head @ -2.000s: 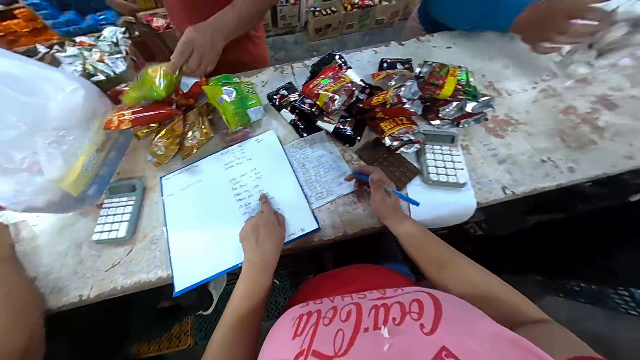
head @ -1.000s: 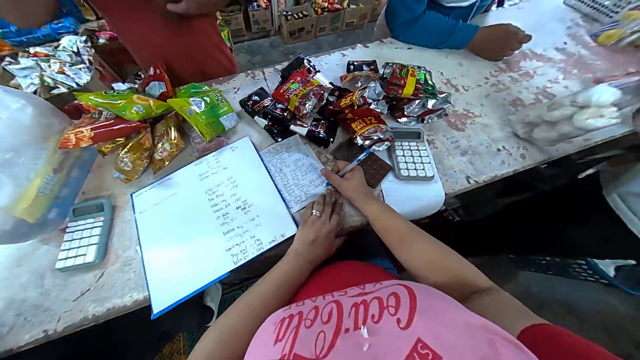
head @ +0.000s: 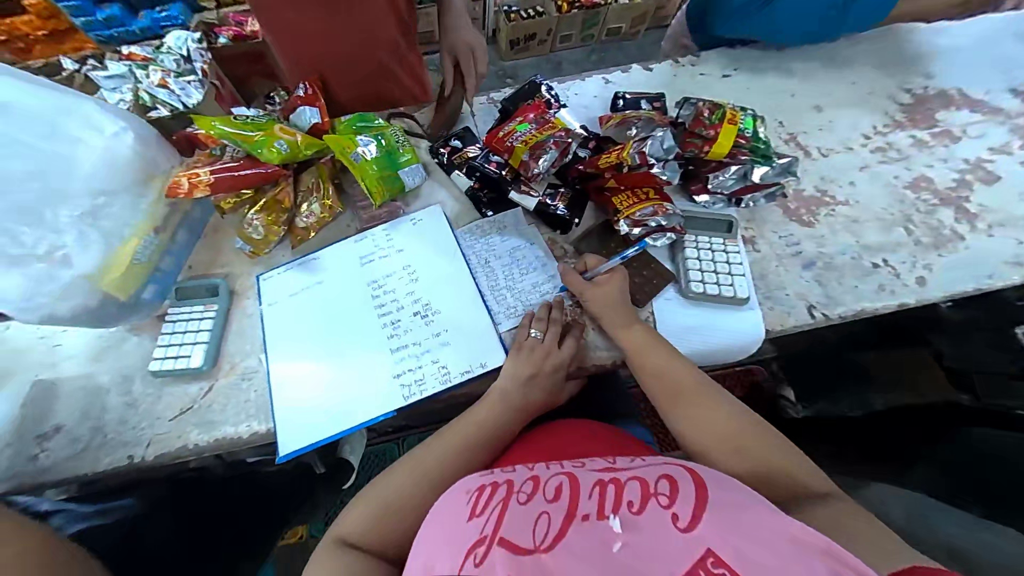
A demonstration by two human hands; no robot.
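Observation:
My right hand (head: 604, 294) holds a blue pen (head: 614, 262) with its tip at the right edge of a small handwritten sheet (head: 508, 268). Just left of it, my left hand (head: 544, 348), with a ring on one finger, lies flat at the lower edge of that sheet. A large white page with handwriting on a blue-edged board (head: 336, 344) lies to the left. A brown perforated piece (head: 628, 260) sits beyond my right hand. Beside it, a grey calculator (head: 712, 260) rests on a white pad (head: 708, 332).
Snack packets in green (head: 376, 156) and gold, and dark and red sachet packs (head: 532, 148), lie along the worn counter (head: 856, 256). At left are a second calculator (head: 190, 326) and a white plastic bag (head: 76, 192). Two people stand across, near cardboard boxes (head: 524, 32).
My left hand has left the large page, where it pointed two seconds ago, and now lies by the small sheet. The hand of the person in red has moved off the green packet.

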